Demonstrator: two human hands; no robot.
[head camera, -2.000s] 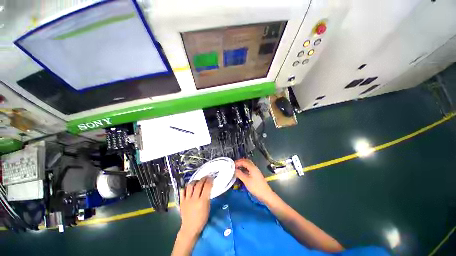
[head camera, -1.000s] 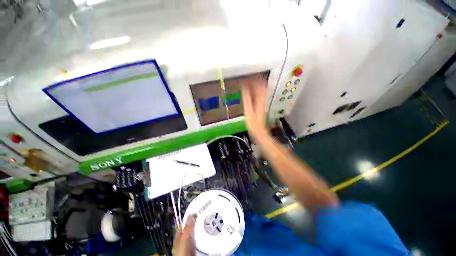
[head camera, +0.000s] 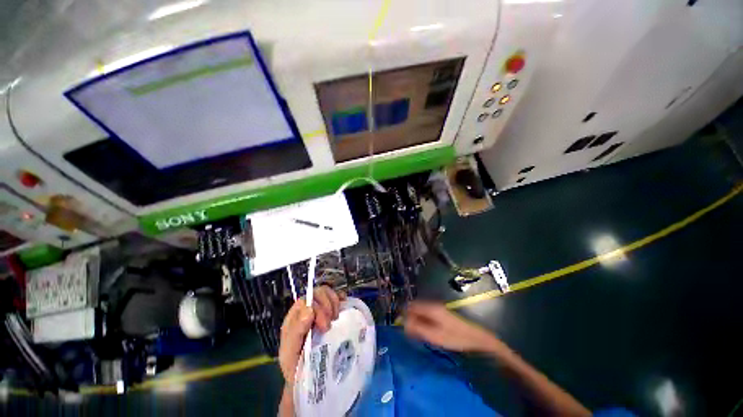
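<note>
A white component reel (head camera: 338, 362) stands tilted at the bottom centre. My left hand (head camera: 308, 326) holds it at its upper left edge, together with a white carrier tape (head camera: 309, 281) that runs up towards the paper. My right hand (head camera: 444, 327) is blurred, to the right of the reel and apart from it; I cannot tell how its fingers stand. A white record sheet (head camera: 300, 234) lies on a clipboard on the feeders, with a dark pen (head camera: 313, 224) on it.
Dark tape feeders (head camera: 391, 252) sit below the green Sony bar (head camera: 244, 199). A large monitor (head camera: 183, 102) is above it. A thin yellow strip (head camera: 372, 81) hangs before the dark window. A keyboard (head camera: 59, 291) is at the left. A dark rounded item (head camera: 468, 182) lies at the right.
My right hand has come down from in front of the window to beside the reel. The reel has tilted, and my left hand now shows at its upper left edge with the tape.
</note>
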